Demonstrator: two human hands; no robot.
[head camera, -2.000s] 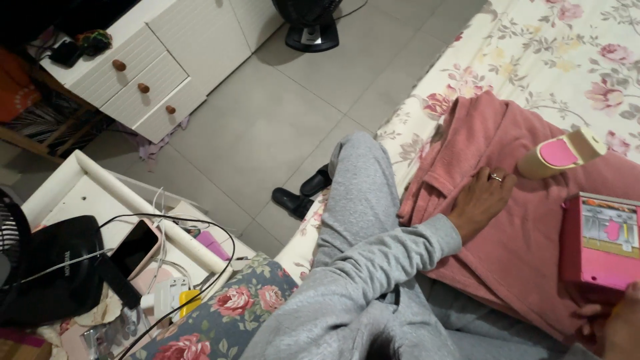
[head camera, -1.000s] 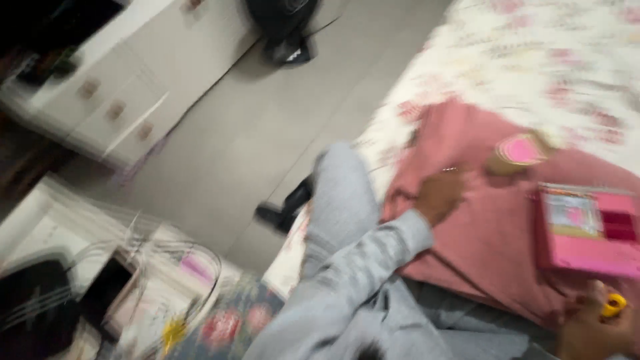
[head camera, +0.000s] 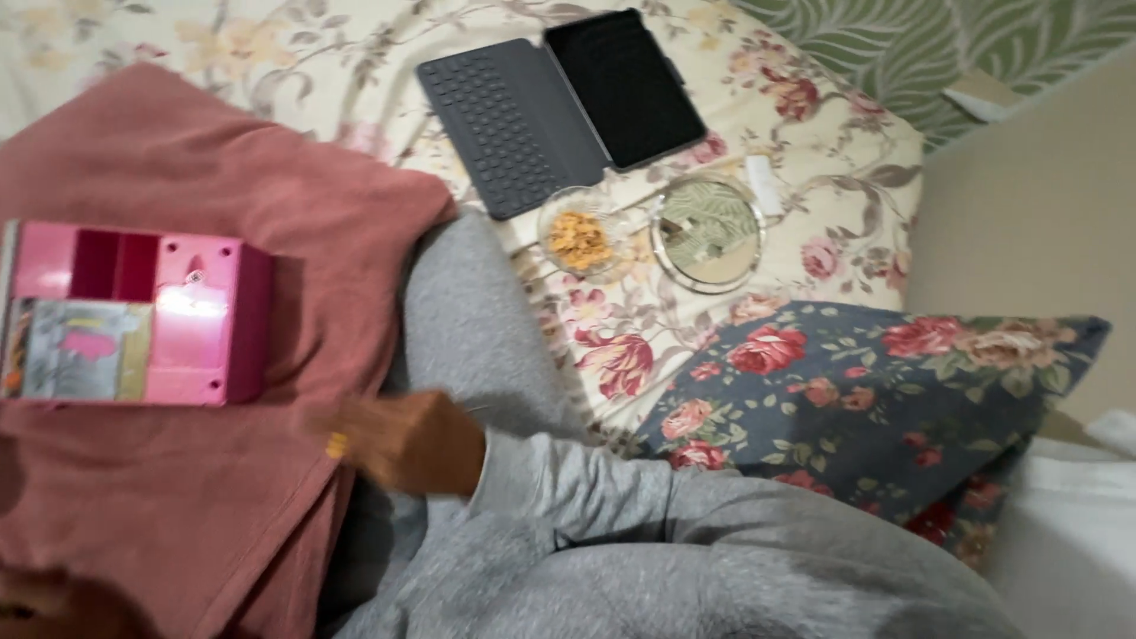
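Note:
My right hand (head camera: 408, 442), blurred, is closed around a small yellow object (head camera: 336, 445), most of it hidden by the fingers. It hovers by the edge of a pink blanket (head camera: 328, 222), over my grey trousers. Only part of my left hand (head camera: 62, 605) shows, dark and blurred at the bottom left corner, with a ring on a finger; whether it holds anything cannot be seen. Between the hands and farther up, a bright pink plastic box (head camera: 191, 337) with compartments lies on the blanket, cut off by the left edge; a silvery panel with a pink shape shows in it.
A tablet (head camera: 626, 89) with a keyboard cover (head camera: 497, 124) lies on the floral bedsheet (head camera: 816, 213). Nearer are a clear bowl of yellow flakes (head camera: 579, 238), a round mirror (head camera: 708, 232) and a small white item (head camera: 762, 185). A blue floral pillow (head camera: 852, 390) lies at the right.
The view has swung far to the right, bringing in the tablet, bowl and mirror. The cream-and-pink bottle seen earlier on the blanket is out of view.

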